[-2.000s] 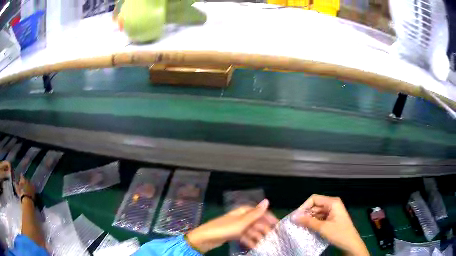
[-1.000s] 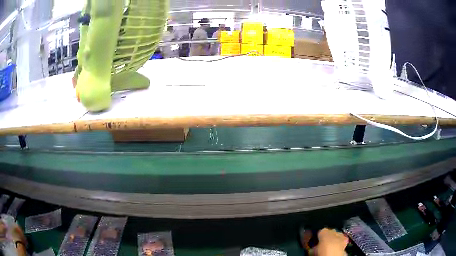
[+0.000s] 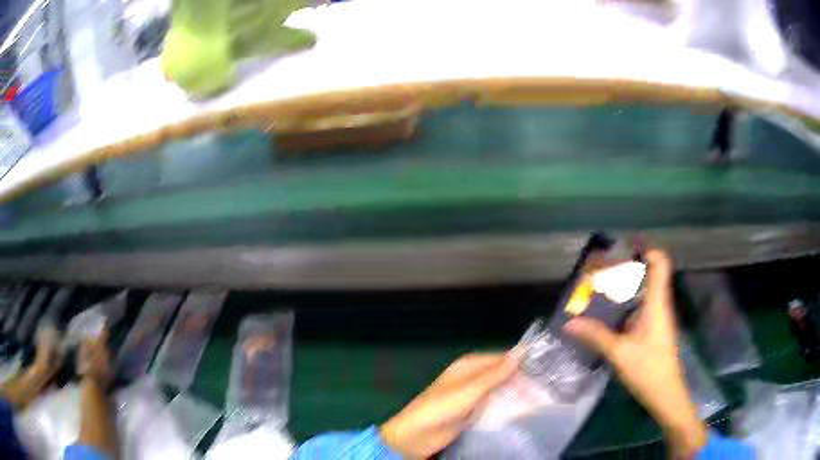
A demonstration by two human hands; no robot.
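My right hand grips a black display module by its sides, with an orange strip and a white patch on its face. The module is tilted, its lower end at the mouth of a clear bubble bag. My left hand pinches the bag near its mouth, left of the module. Whether the module's lower end is inside the bag is blurred. More bags lie under and around my hands.
Filled bubble bags lie on the dark green belt at left, others at right. Another person's hands handle bags at far left. Beyond are the grey rail, a brown tray, the white shelf and a green fan.
The view has tilted down again. My right hand, low on the belt a second ago, is now raised with a module. My left hand is back in view, holding a bag.
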